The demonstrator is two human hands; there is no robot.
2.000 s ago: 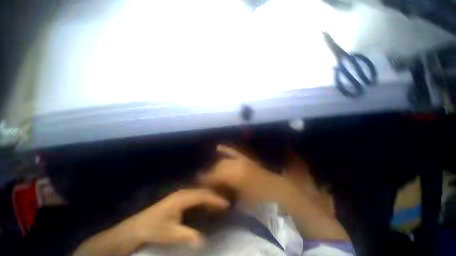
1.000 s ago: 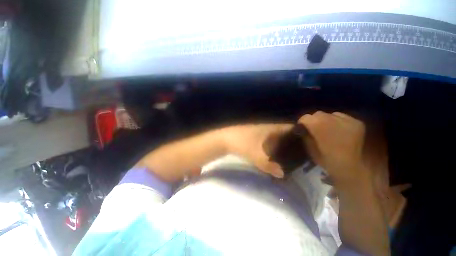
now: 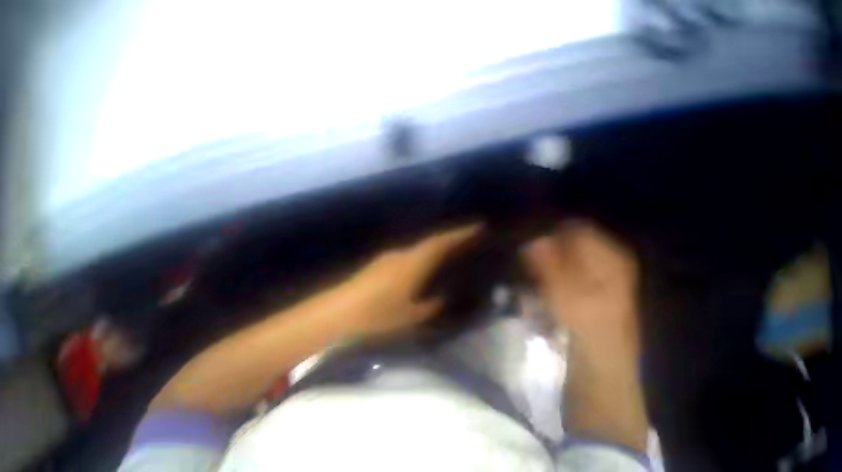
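The view is blurred. Dark cloth (image 3: 485, 263) lies low in front of me, below the table edge and between my hands; its outline merges with the dark area around it. My left hand (image 3: 402, 290) is left of it, thumb and fingers apart with dark material between them. My right hand (image 3: 591, 277) is on its right side, fingers bent and smeared by motion. The hands are apart. Whether either hand grips the cloth cannot be made out.
The white table glares above, with its grey front edge (image 3: 305, 166) running across. A small dark scrap (image 3: 400, 136) lies on that edge. A blurred dark object (image 3: 669, 32) is at the upper right. A red basket (image 3: 81, 373) is low at the left.
The view has shifted and tilted, and the basket and scrap appear farther left and lower. My hands, close together on a dark piece one second ago, are now farther apart.
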